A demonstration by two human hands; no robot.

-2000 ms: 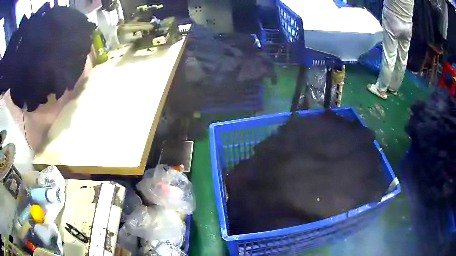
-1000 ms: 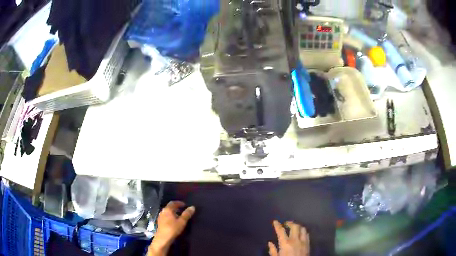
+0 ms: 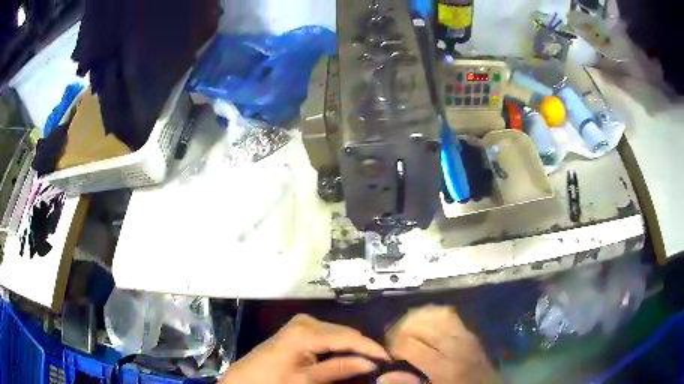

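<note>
My left hand [image 3: 307, 349] and my right hand [image 3: 439, 345] are close together at the bottom middle, below the table's front edge. Their fingers are closed on the dark garment [image 3: 397, 367], of which a narrow dark fold shows between them. The rest of the garment is hard to make out against the dark area below. The button-sewing machine [image 3: 386, 176] stands just beyond my hands. No cloth lies on its metal feed plate [image 3: 386, 261].
A parts tray [image 3: 525, 176], blue strip [image 3: 453, 165], control panel [image 3: 472, 90] and black snips [image 3: 574, 195] are right of the machine head. A white basket [image 3: 120, 176], blue bag [image 3: 262, 67] and clear bag [image 3: 259, 141] are left. Plastic bags hang below the table.
Both hands have come together from apart and moved up nearer the machine, now gripping dark cloth. The view has turned from the floor crate to the machine and shifted slightly.
</note>
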